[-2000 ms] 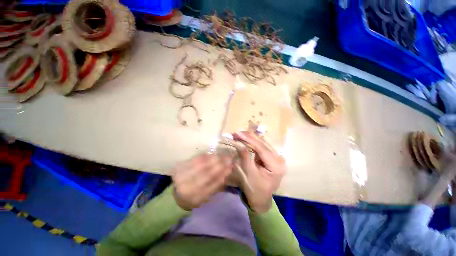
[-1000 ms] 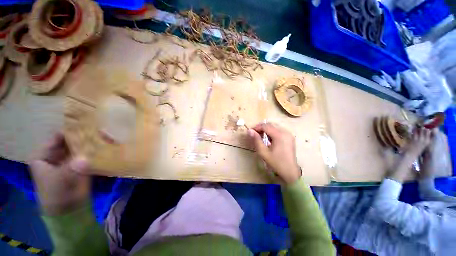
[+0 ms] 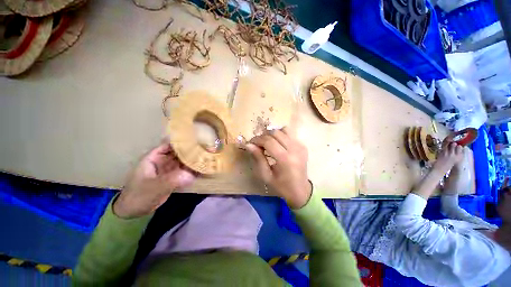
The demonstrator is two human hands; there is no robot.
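Note:
My left hand [image 3: 151, 178] holds a tan straw hat brim ring [image 3: 187, 137] by its lower left edge, tilted above the table, its open centre showing. My right hand [image 3: 282, 165] is at the ring's right side, fingers pinched on something small and pale-tipped, perhaps a glue applicator stick [image 3: 242, 140], pointing at the ring. The cardboard glue pad [image 3: 280, 89], with brown specks on it, lies just behind my right hand. Loose braided cord bands [image 3: 182, 50] lie behind the ring.
A cord pile [image 3: 260, 28] and white glue bottle [image 3: 318, 38] are at the far side. Another straw ring [image 3: 329, 98] lies right. Red-banded hats [image 3: 25, 42] are far left. A blue crate [image 3: 386, 33] holds dark curved parts. A coworker [image 3: 431, 224] at right handles a red-banded ring [image 3: 464, 136].
My left hand has brought the straw ring from the left to the front centre. My right hand has moved left from the pad to the ring, still pinching the small thing.

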